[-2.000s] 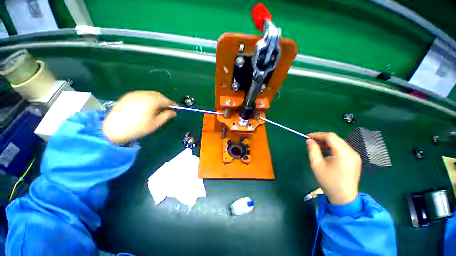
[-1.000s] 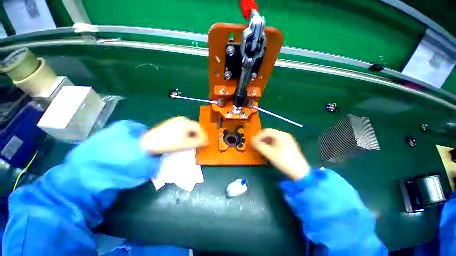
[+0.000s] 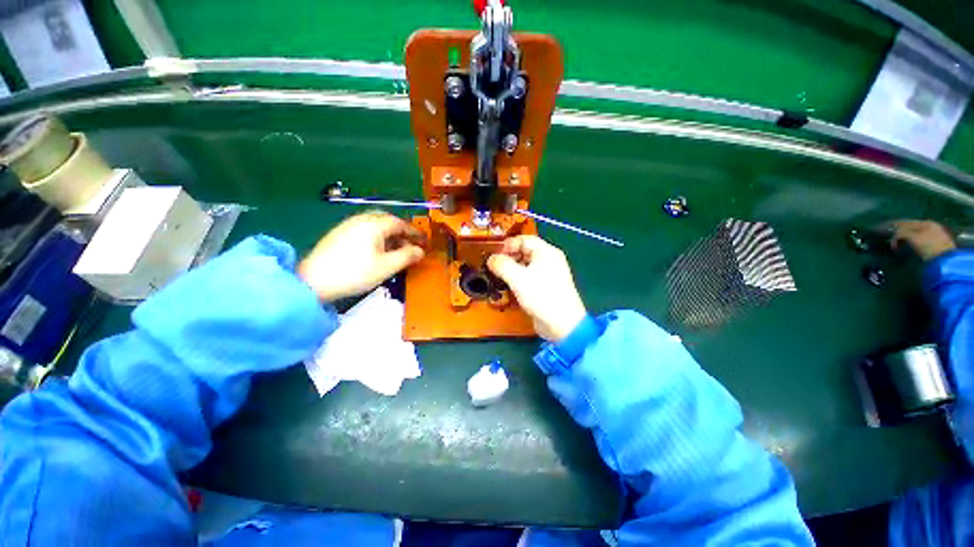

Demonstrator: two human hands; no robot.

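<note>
The orange toggle press (image 3: 427, 91) stands upright with its linkage (image 3: 489, 118) above the dark round nest (image 3: 476, 282). A thin silvery rod (image 3: 577, 230) sticks out on both sides of the press. My left hand (image 3: 361, 256) is at the press's left side, fingertips bunched near the base's edge. My right hand (image 3: 545, 286) is at the nest's right side, thumb and finger pinched together just above it. Whether either hand holds anything is too small to tell. The white bottle (image 3: 488, 385) lies in front of the base.
Crumpled white paper (image 3: 368, 347) lies left of the base. A white box (image 3: 144, 240) and tape rolls (image 3: 59, 166) are at left. Small round components, a striped block (image 3: 732, 272) and a black cylinder (image 3: 918, 381) are at right. Another person's hand (image 3: 924, 237) is at far right.
My hands let go of the rod's two ends and moved inward to the press; the rod stays across it. The view has shifted. Another person's hand has appeared at far right by the components.
</note>
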